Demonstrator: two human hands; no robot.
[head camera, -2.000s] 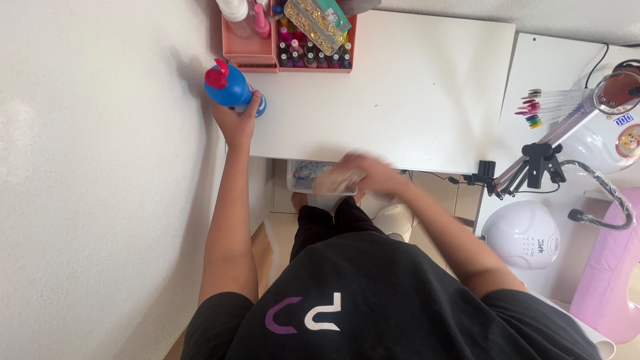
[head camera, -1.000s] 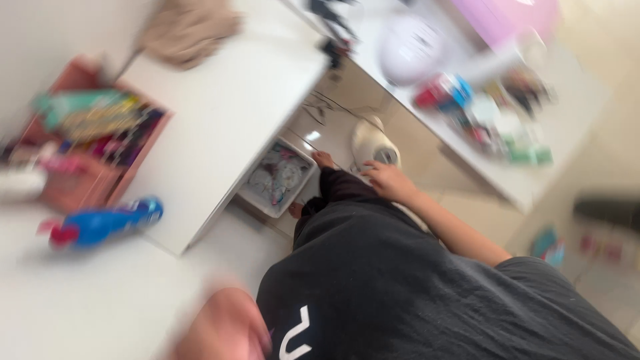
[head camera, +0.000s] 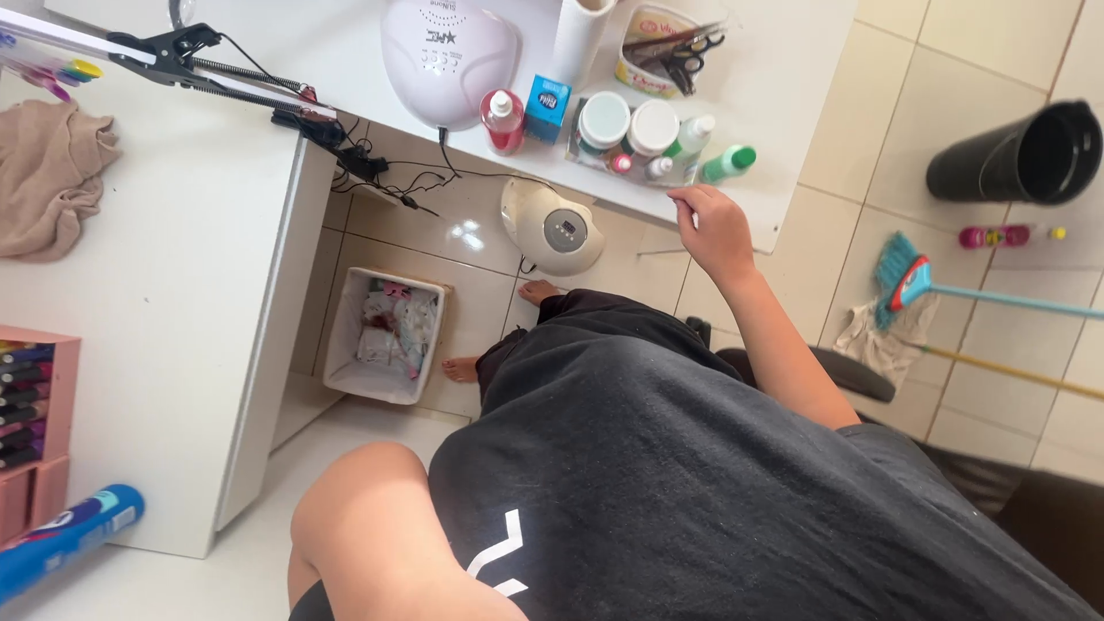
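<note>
My right hand is at the front edge of the white table, its fingers curled together and nothing visible in them. Beside it are a green-capped bottle and a clear tray with white-lidded jars and small bottles. My left arm is bent at the lower left; its hand is out of view. A blue spray bottle lies on its side by a pink organizer of polish bottles. A crumpled beige cloth rests on the other white desk.
A white nail lamp, a pink liquid bottle, a blue box and a tub holding scissors stand on the table. Below are cables, a cream lamp and a lined waste bin. A broom and black bucket are at right.
The view has turned strongly. The blue spray bottle, earlier in my left hand, now lies on its side. My right hand has moved from beside the cream lamp to the table edge.
</note>
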